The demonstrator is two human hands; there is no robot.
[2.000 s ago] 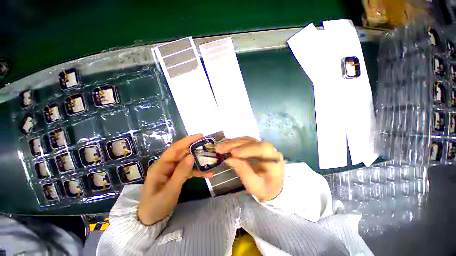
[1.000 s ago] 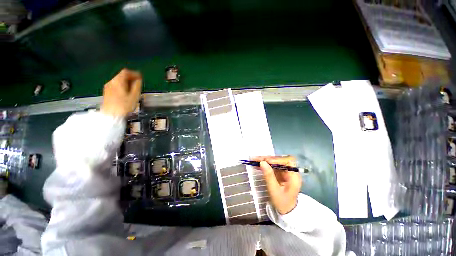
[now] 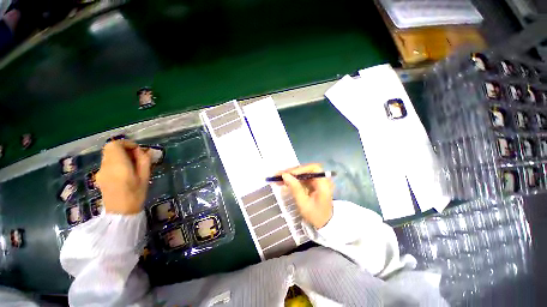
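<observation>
My left hand (image 3: 124,175) is over the upper part of the clear blister tray (image 3: 225,223). Its fingertips are at a black square housing (image 3: 156,154); whether they grip it I cannot tell. Other housings with pale and gold parts sit in the tray pockets, such as one at the lower right (image 3: 208,228). My right hand (image 3: 309,195) holds dark tweezers (image 3: 301,176) like a pen above the label strips. The grey-brown label sheet (image 3: 266,219) lies right of the tray, with a mostly white liner strip (image 3: 269,130) beside it.
A housing (image 3: 395,109) lies on white paper sheets (image 3: 384,157) to the right. Stacked blister trays (image 3: 465,129) stand far right, with an empty tray (image 3: 474,240) below. A pale rail (image 3: 312,96) borders the green conveyor (image 3: 240,54), which carries a housing (image 3: 146,98).
My hands have parted from the housing held between them. My left hand went up over the conveyor, then came back down to the tray. My right hand stays with the tweezers near the labels.
</observation>
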